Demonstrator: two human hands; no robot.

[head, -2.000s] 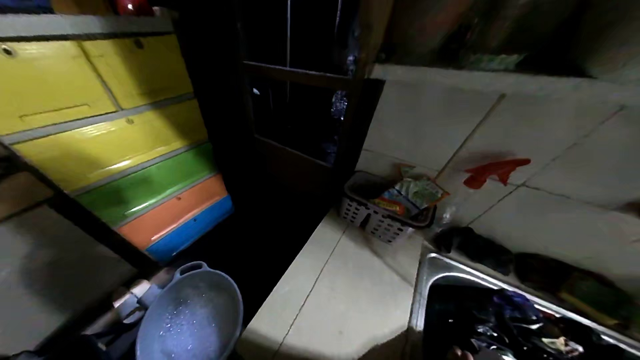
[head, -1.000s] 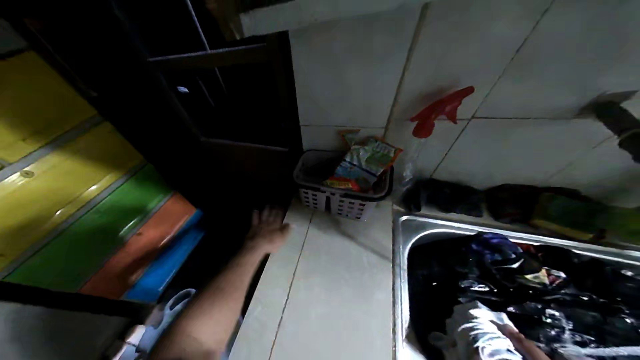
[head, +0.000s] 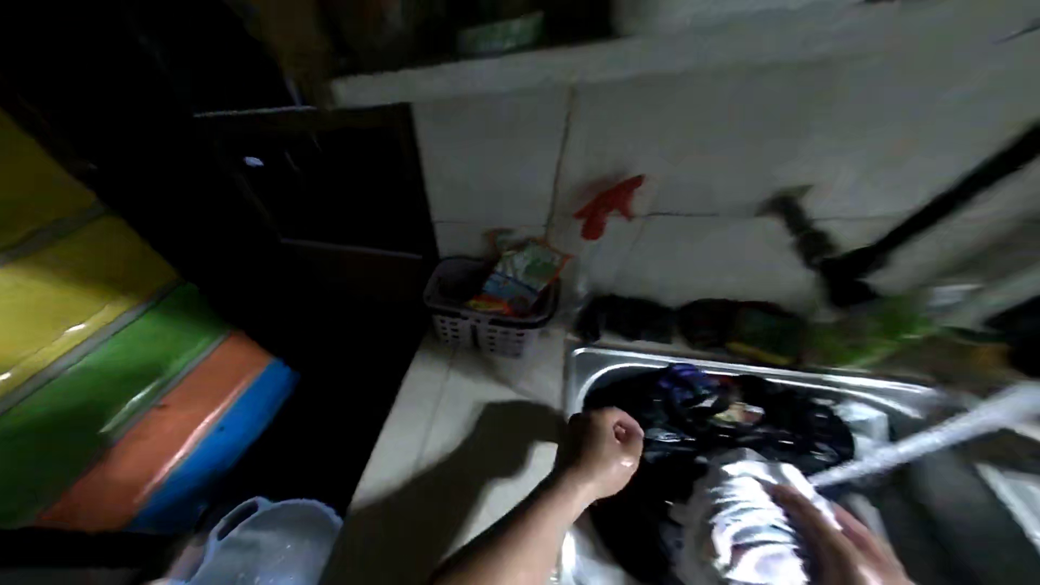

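My left hand [head: 609, 455] is curled over the left edge of the metal sink [head: 585, 361], and I cannot tell whether anything is inside it. To its right, my right hand [head: 837, 536] grips a white crumpled wet cloth or sheet [head: 747, 520], whose exact kind is unclear. Dark wet items, perhaps cloth or plastic, fill the sink beneath both hands, with a purple piece [head: 686, 386] near the back. A whitish streak, possibly running water [head: 942, 431], slants in from the right toward the white item.
A plastic basket [head: 496, 333] holding packets stands on the tiled counter [head: 439, 406], beside a spray bottle with a red trigger head [head: 608, 207]. A dark faucet [head: 853, 264] juts from the wall. At lower left is a grey-blue basin [head: 276, 544]; colored drawers [head: 195, 422] stand beyond it.
My left hand has moved right, from the counter's left edge to the sink. My right hand still holds the white item. The view has shifted toward the sink.
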